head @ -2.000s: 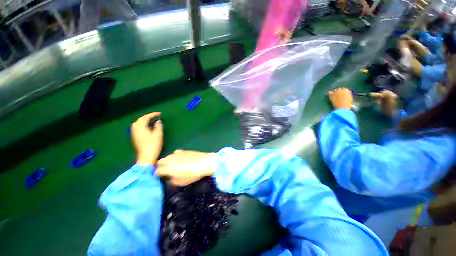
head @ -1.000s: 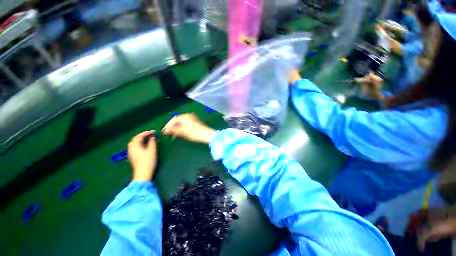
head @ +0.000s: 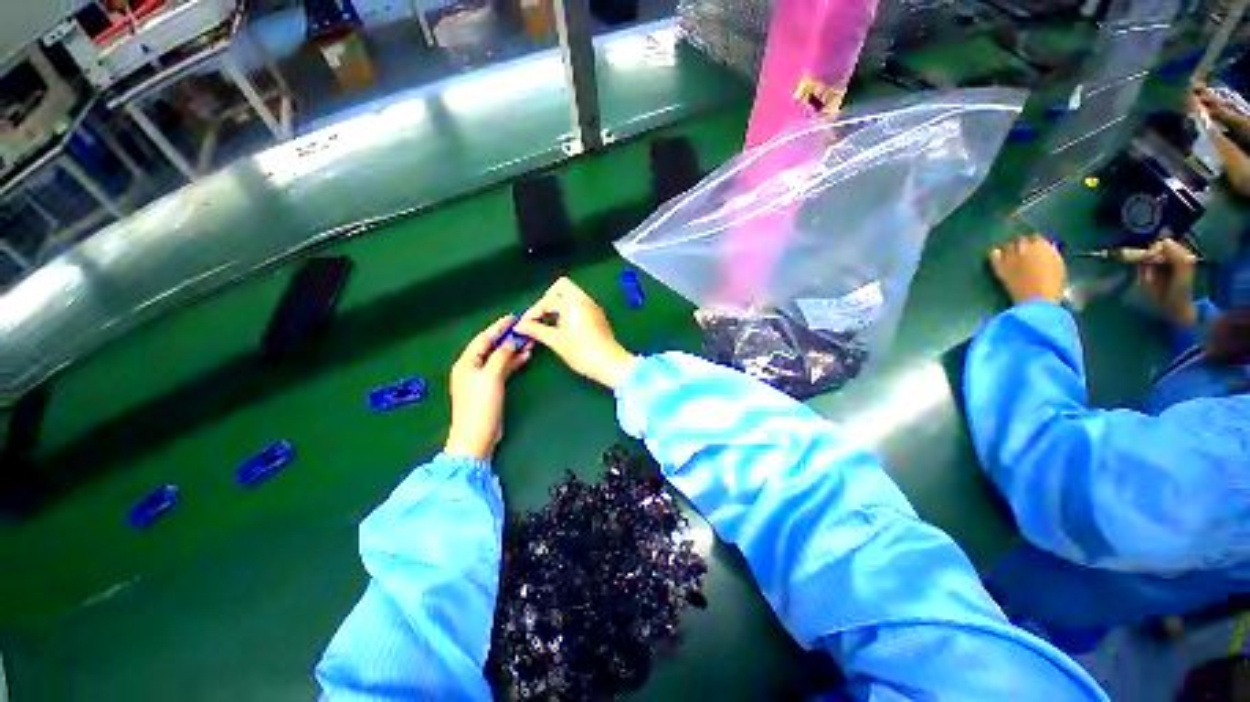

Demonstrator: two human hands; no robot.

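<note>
A small blue part (head: 516,333) is held between the fingertips of my left hand (head: 483,384), above the green surface. The fingers of my right hand (head: 579,333) touch its upper right side; whether they hold a small black part is hidden. A loose heap of small black parts (head: 596,583) lies between my forearms. Several more blue parts lie apart in a row, such as one (head: 398,394) left of my left hand and one (head: 632,288) beyond my right hand.
An open clear bag (head: 877,206) with dark parts at its bottom stands right of my hands, a pink strip (head: 784,151) behind it. Black rectangular pieces (head: 304,307) lie along the metal rail (head: 370,151). At right, a neighbour's hands (head: 1031,269) hold a pen-like tool (head: 1135,255).
My hands have come together at a blue part, now visible in my left fingertips. The view has shifted, and the neighbour's near hand has moved away from the clear bag.
</note>
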